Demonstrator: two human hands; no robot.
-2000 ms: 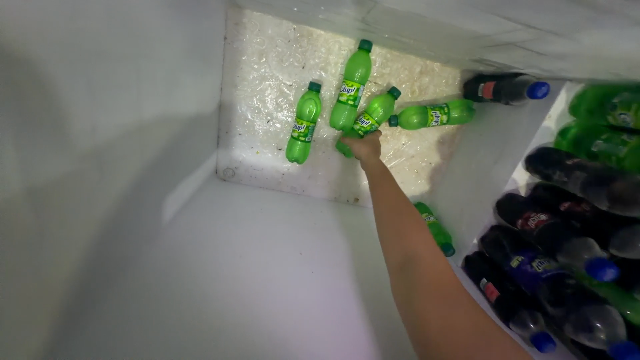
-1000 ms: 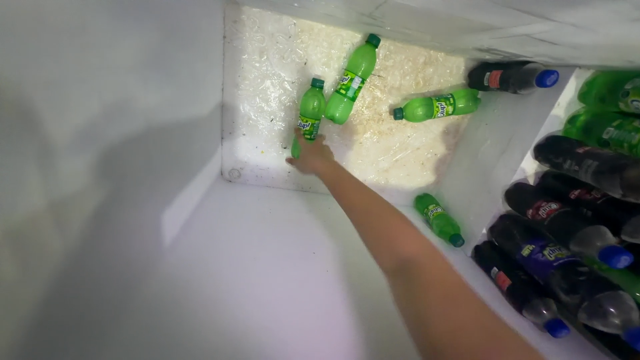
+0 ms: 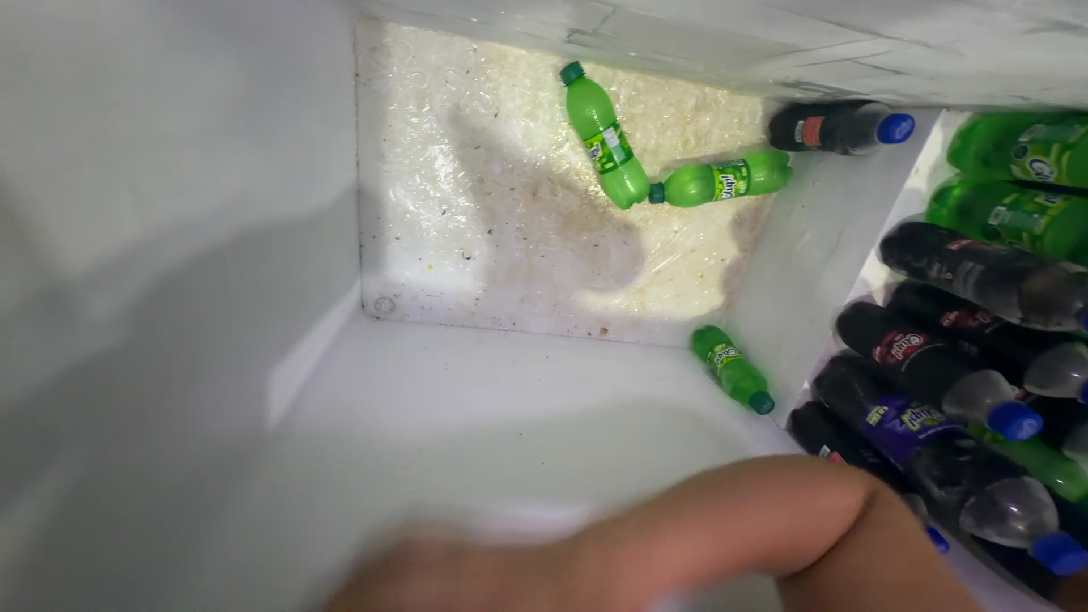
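Blurred by motion, my right hand is low in the view, with the bent forearm to its right; whether it holds anything is not visible. My left hand is out of view. Beyond it, on the wet, dirty floor of a white chest, a green soda bottle lies slanted, cap to the upper left. Its base is beside the cap of a second green bottle, which lies nearly level. A third green bottle rests near the lower right corner. One dark soda bottle with a blue cap lies at the upper right.
On a raised ledge at the right, large dark bottles and large green bottles lie piled on their sides. Smooth white walls enclose the floor, and a grey-white wall with dark lines runs along the top.
My right hand has drawn back from the chest floor toward the bottom of the view. The green bottle it touched a second ago is gone from the floor. The remaining upper one slants the other way.
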